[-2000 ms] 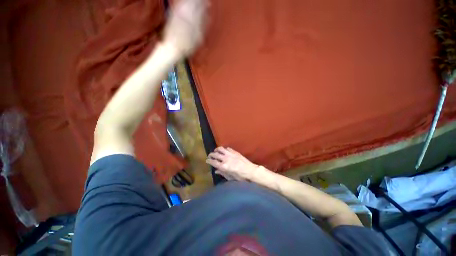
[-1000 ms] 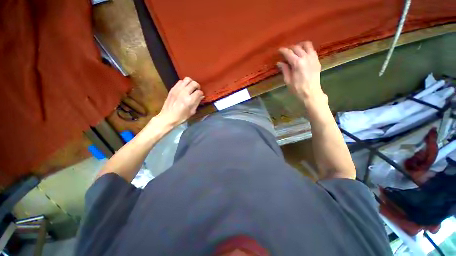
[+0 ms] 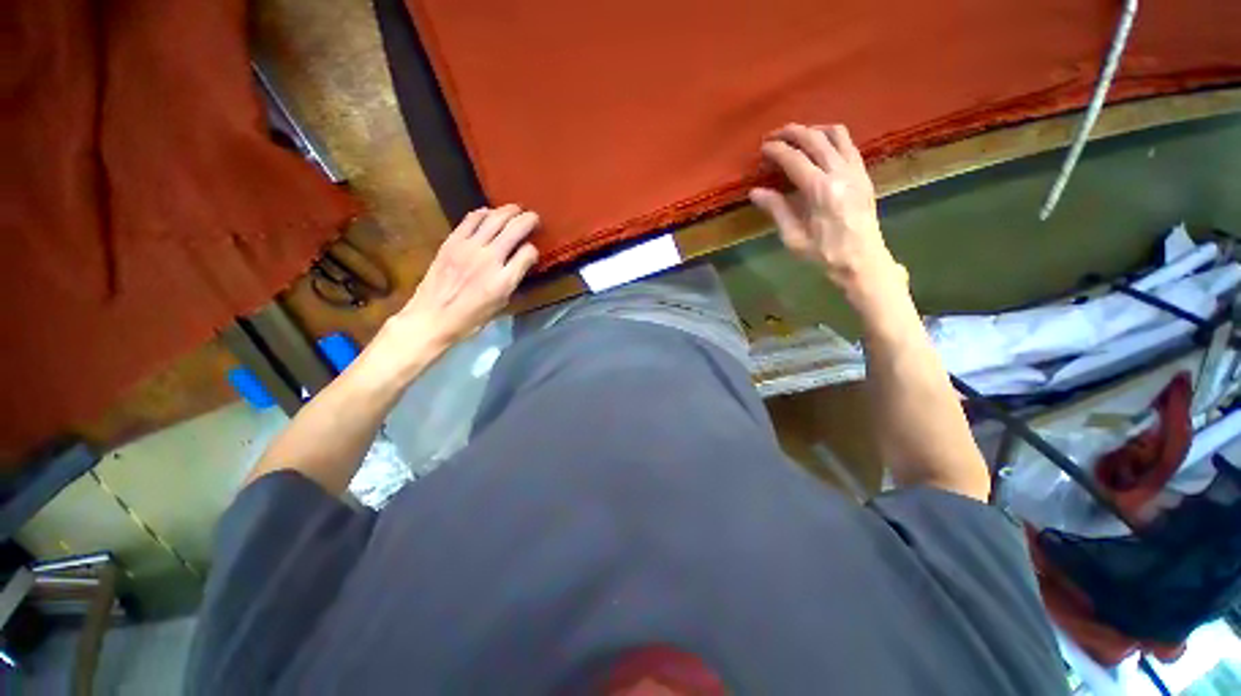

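Note:
The orange-red fabric lay lies flat, its stacked edge along the table's near side and a black strip showing beneath its left edge. My left hand is at the near left corner of the lay, fingertips on the cloth; the thumb is hidden, so a pinch cannot be told. My right hand is at the near edge further right, its fingertips on the cloth edge and the thumb apart from them. A white paper label is at the table edge between my hands.
Loose orange-red cloth hangs over the left part of the table. Dark-handled shears, a silvery strip and blue pieces are beside it. A whitish duster handle sticks out over the edge. White rolls are below right.
My left hand came back from far over the table to the near corner. My right hand moved from that corner rightward along the edge. The view shifted; over the last second the hands barely moved.

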